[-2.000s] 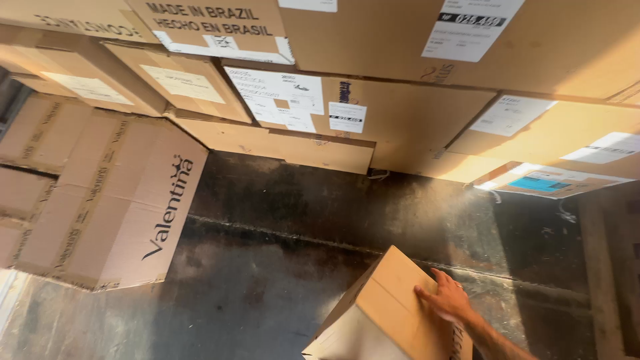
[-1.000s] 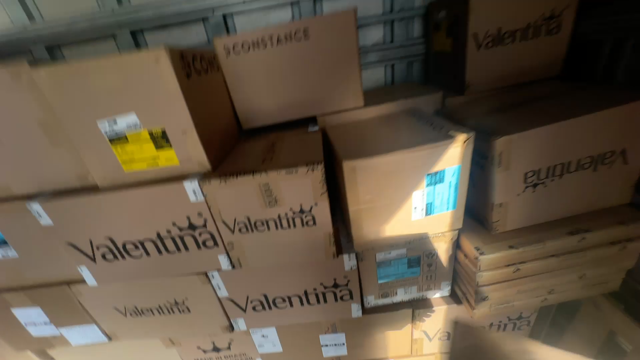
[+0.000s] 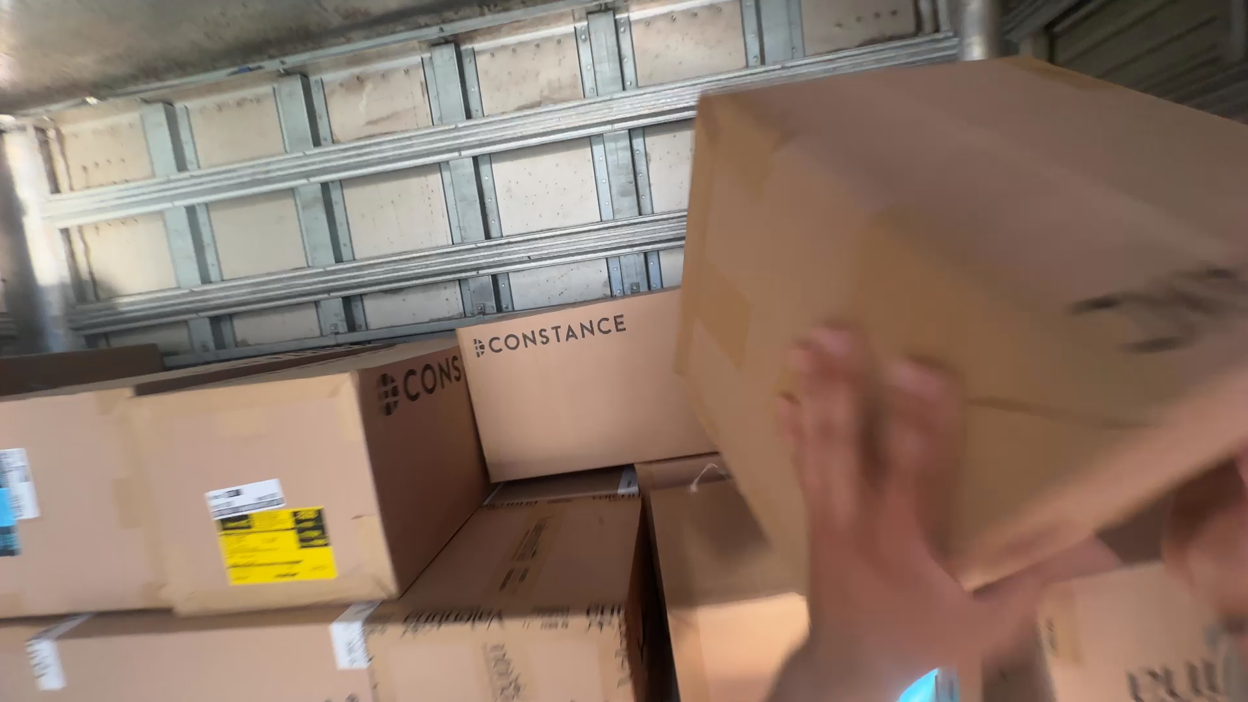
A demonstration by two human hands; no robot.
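Note:
A taped cardboard box (image 3: 799, 234), blurred and tilted, is held up at the right, above the stacked boxes. My left hand (image 3: 877, 487) presses on its near side and lower edge, fingers pointing up. At the right edge of the view, my right hand (image 3: 1204, 536) is partly visible under the box's lower right side. Behind and left of the held box, a carton (image 3: 575, 390) with printed lettering leans at an angle on the stack. Left of that stands a larger carton (image 3: 263, 448) bearing a yellow label.
Below lie more stacked cartons (image 3: 517, 556), and one (image 3: 741, 634) sits under my left forearm. Another carton (image 3: 1121, 624) is at the lower right. A metal-railed wall (image 3: 390, 136) rises behind the stack. A narrow dark gap runs between two lower boxes.
Two seconds ago a hand touched a box low over the floor; now both hands hold a box raised beside the stack. The view has swung up from the floor to the wall.

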